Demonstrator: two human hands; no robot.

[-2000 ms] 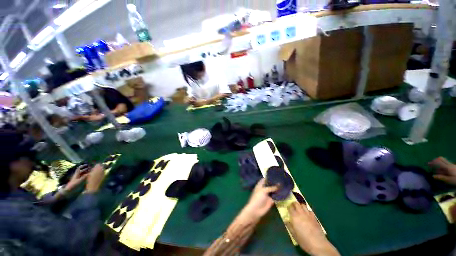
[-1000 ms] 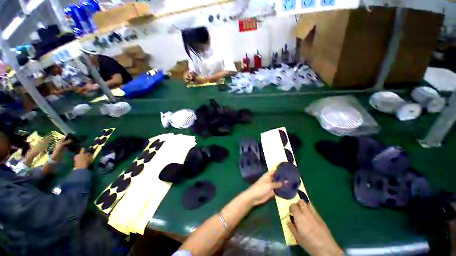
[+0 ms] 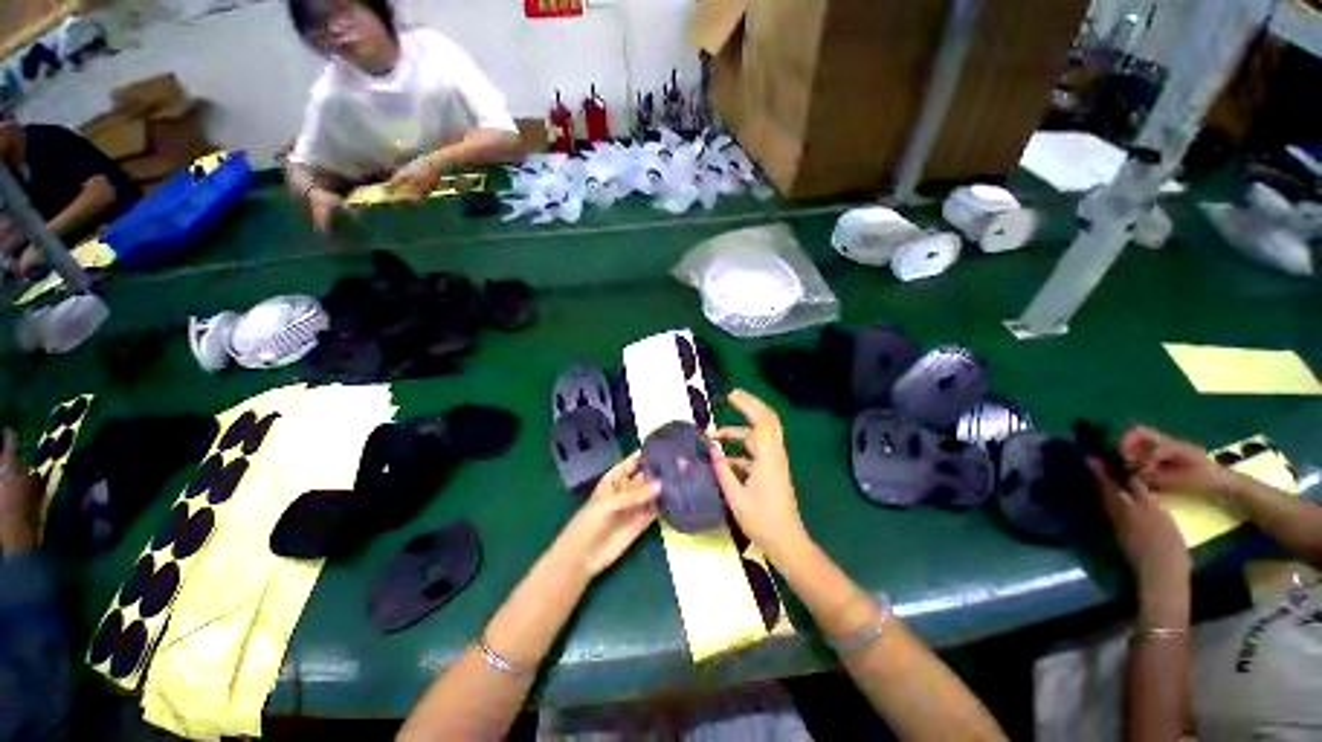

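Note:
A dark grey fan base (image 3: 684, 476) is held in both hands over a pad sheet. My left hand (image 3: 621, 510) grips its left edge. My right hand (image 3: 757, 476) touches its right edge with the fingers spread. The pad sheet (image 3: 711, 587) lies under it, yellow and white with black discs along its right side. Two fan bases (image 3: 584, 428) lie just left of the sheet. One more base (image 3: 423, 576) lies alone further left. Whether a pad is on the held base cannot be told.
A stack of pad sheets (image 3: 239, 580) and dark bases (image 3: 392, 471) lie at left. More bases (image 3: 928, 457) lie at right, beside a neighbour's hands (image 3: 1160, 486). A bagged fan (image 3: 754, 283), white blades (image 3: 638, 177) and a metal post (image 3: 1109, 218) stand beyond.
My right hand has moved up from the pad sheet to the base's right edge. The base is still in my left hand. The view has turned right, and another worker's hands show at right.

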